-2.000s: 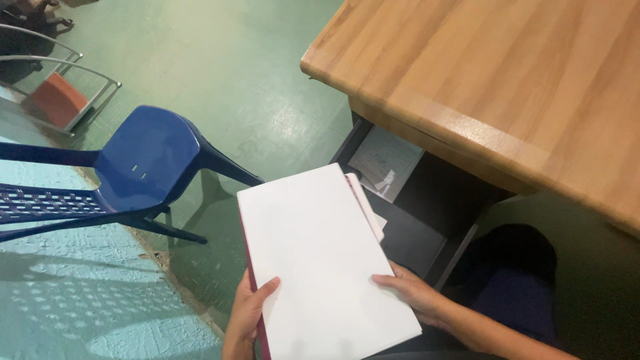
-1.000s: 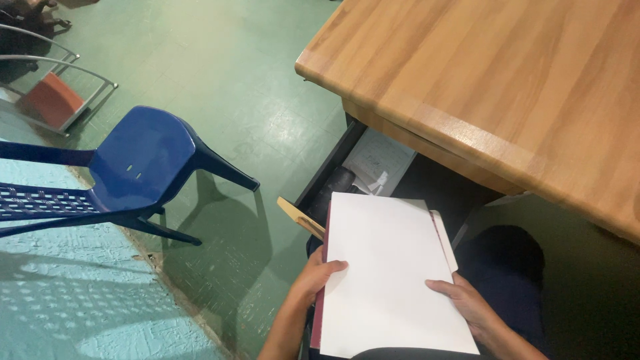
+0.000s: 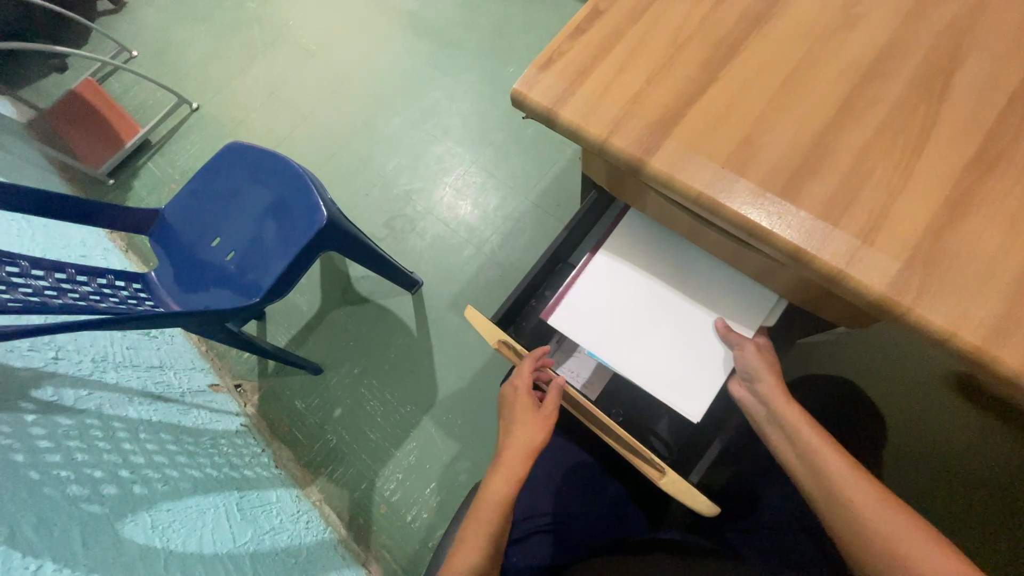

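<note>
A stack of white papers [image 3: 664,312] with a dark red edge lies in the pulled-out drawer [image 3: 596,420] of a wooden desk. My right hand [image 3: 752,360] grips the stack's right corner, thumb on top and fingers beneath. At the drawer's pale wooden front, my left hand [image 3: 532,400] has its fingers bent and apart over the top edge, holding nothing. Beside the stack, near that front, a smaller paper [image 3: 578,370] with writing shows on the drawer's dark bottom. What lies under the stack is hidden.
The wooden desktop [image 3: 784,136] overhangs the drawer's back. A blue plastic chair [image 3: 240,228] stands left on the green floor, by a rough turquoise wall [image 3: 176,472]. Farther back is a metal-framed chair with an orange seat [image 3: 88,124]. My lap is below the drawer.
The stack has moved from above my lap into the drawer. My left hand has let go of it and is now at the drawer front; my right hand still holds it.
</note>
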